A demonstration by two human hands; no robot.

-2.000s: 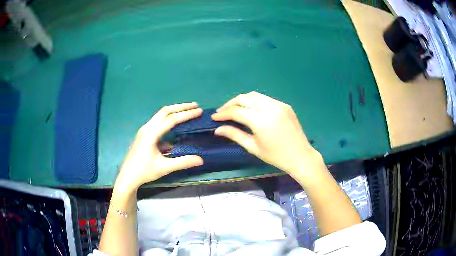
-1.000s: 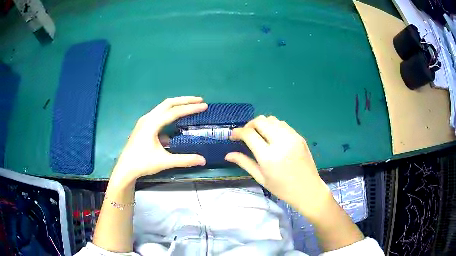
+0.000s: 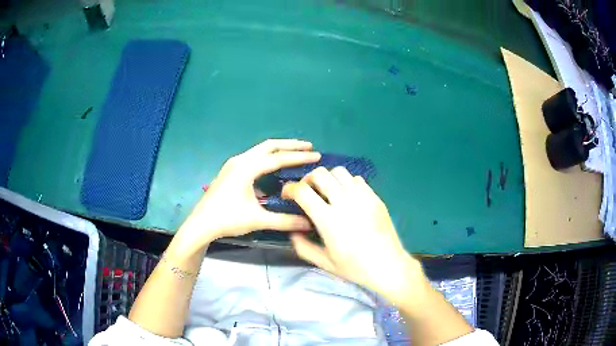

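A speaker housing wrapped in navy-blue mesh cloth (image 3: pixel 348 163) lies at the near edge of the green mat, mostly hidden by both hands. My left hand (image 3: pixel 253 192) is curled around its left end, fingers on the far side and thumb on the near side. My right hand (image 3: pixel 344 213) is over its middle and right part, fingertips at the slot and thumb low on the near side. A small bit of red and white shows by my left palm. The slot's inside is mostly covered.
A flat navy mesh strip (image 3: pixel 135 128) lies on the green mat (image 3: pixel 405 149) at left, with another at the far left edge. Two black housings (image 3: pixel 566 147) with wires sit on a tan board (image 3: pixel 540 203) at right. A grey-rimmed crate (image 3: pixel 92 270) full of dark pieces stands at lower left.
My right hand has moved left over the slot, covering the pale strip seen before. The view has shifted, so the loose strip and board appear at different places.
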